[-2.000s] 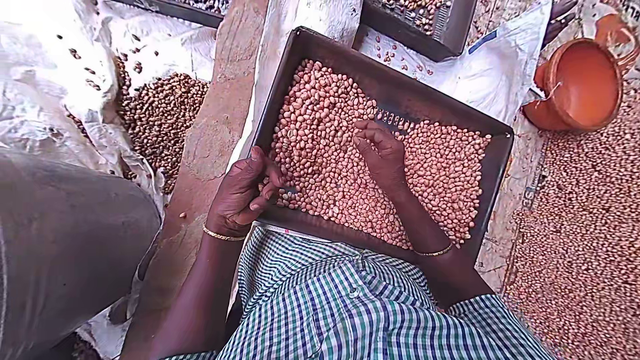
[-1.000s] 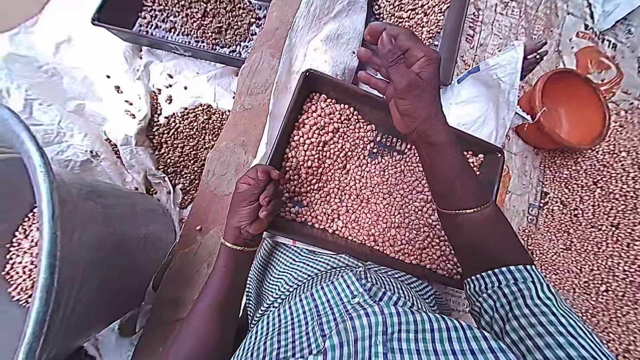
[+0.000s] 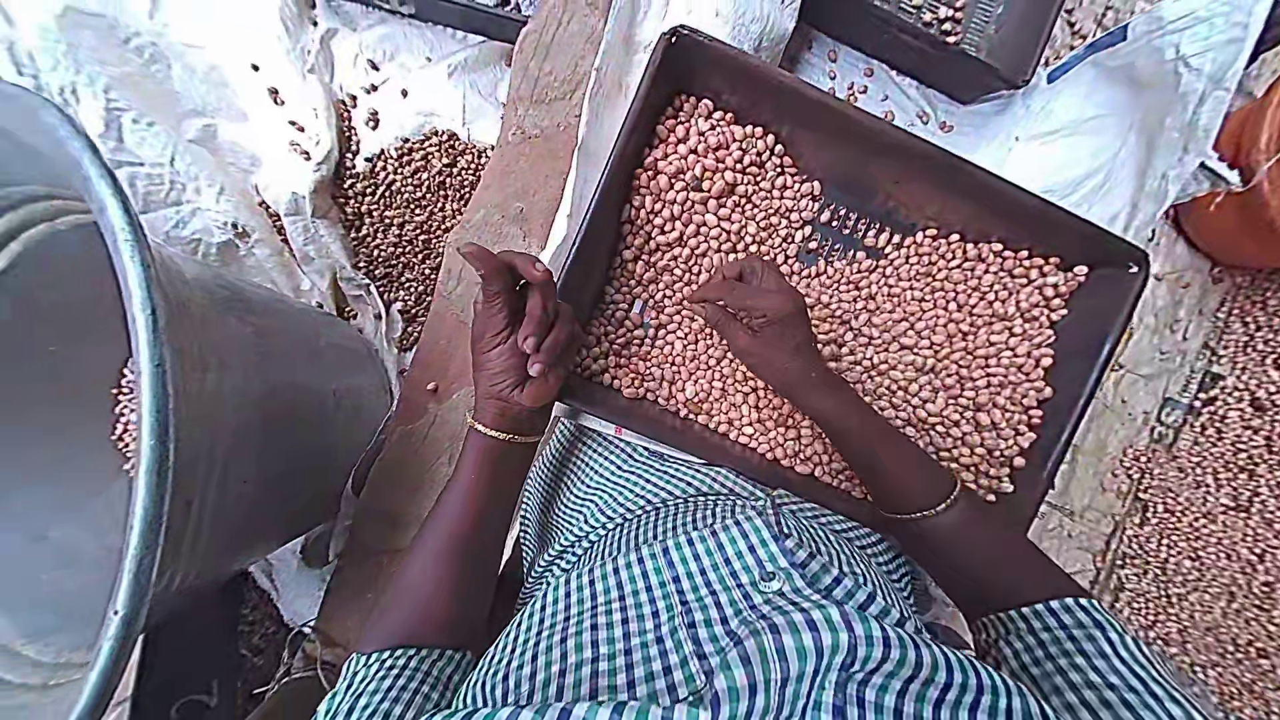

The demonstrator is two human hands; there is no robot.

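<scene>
A dark rectangular tray (image 3: 905,165) rests tilted before me, holding a broad layer of pinkish shelled nuts or beans (image 3: 930,350). Slots in its bottom show through a gap in the layer. My right hand (image 3: 765,315) is over the middle of the layer, thumb and forefinger close together; whether something small is between them cannot be told. At the tray's left rim is my left hand (image 3: 520,340), palm up with curled fingers and one finger raised. Whether it holds anything small is not clear.
A large metal bucket (image 3: 270,400) stands at left, with some nuts inside. A pile of darker brown pieces (image 3: 410,210) lies on white sheeting. Another dark tray (image 3: 940,45) is at top right. An orange pot (image 3: 1235,215) and spread nuts (image 3: 1200,520) are on the right.
My right hand was raised above the tray's far edge one second ago and is now down over the nuts. My left hand has loosened from a fist at the rim.
</scene>
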